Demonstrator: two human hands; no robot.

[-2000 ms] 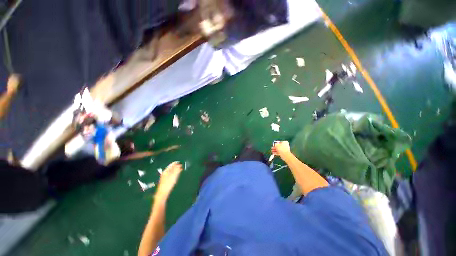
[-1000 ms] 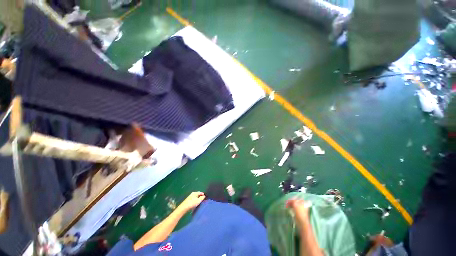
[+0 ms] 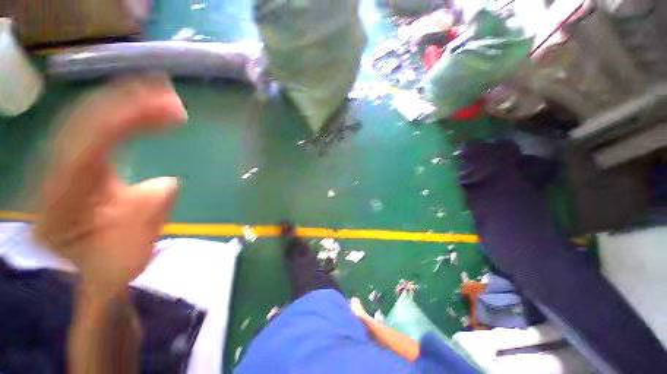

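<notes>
My left hand is large and blurred at the left. It is raised above the floor, with thumb and fingers apart and nothing visible between them. Behind and below it, a dark navy cloth lies on a white sheet. My right hand is small and low in the middle, beside my blue clothing. Its fingers are blurred, so I cannot tell whether it holds anything. A pale green sack shows just beyond my right forearm.
A yellow line crosses the green floor, with white scraps around it. A grey wrapped roll and a green sack lie ahead. At right are another green sack, long dark cloth and blue-grey cloth.
The view has swung to the right. My left hand has come up close to the camera. The navy cloth has shifted to the lower left, and the sacks at right have come into view.
</notes>
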